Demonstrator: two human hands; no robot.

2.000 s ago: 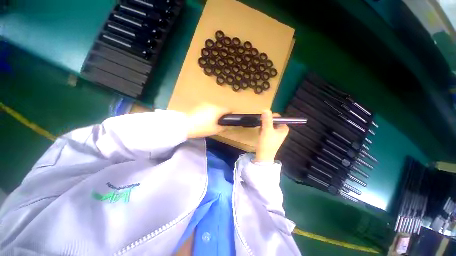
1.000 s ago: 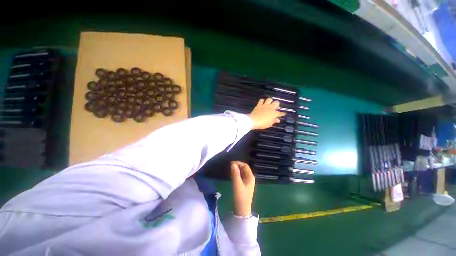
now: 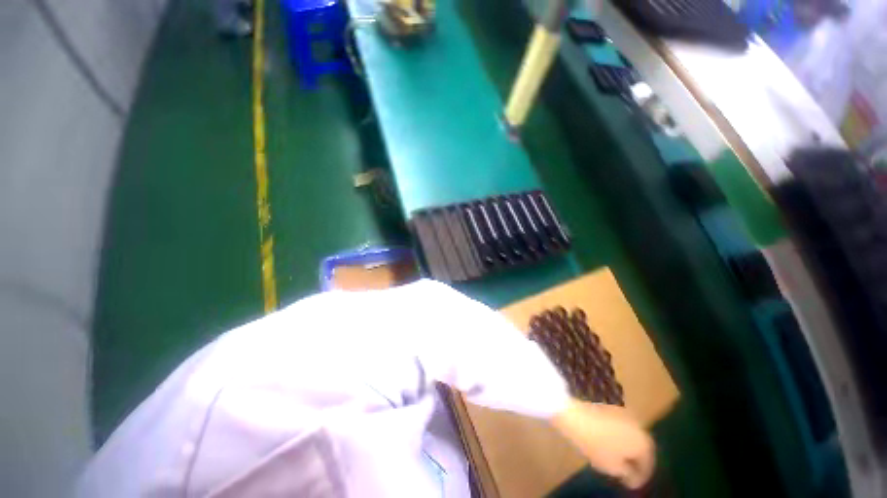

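My left hand [image 3: 608, 443] is low at the right, over the near right part of the tan cardboard [image 3: 520, 443]. Its fingers look curled and are blurred; whether it holds anything cannot be told. Small dark rings [image 3: 574, 355] lie in a loose cluster on the cardboard, just beyond my left wrist. My white sleeve covers part of the cardboard. A black slotted tray [image 3: 443, 248] lies past the cardboard, with several rods with silver parts in its right-hand slots. My right hand is out of the picture.
The green bench [image 3: 438, 107] runs away at the top. A blue-rimmed bin [image 3: 374, 270] with brown cardboard inside stands left of the tray. A blue stool [image 3: 316, 39] stands at the upper left. A white shelf [image 3: 749, 92] with dark trays runs along the right.
The view has swung to the left; the right-hand tray has left the picture. My left hand has moved from that tray to over the cardboard. My right hand has gone out of view.
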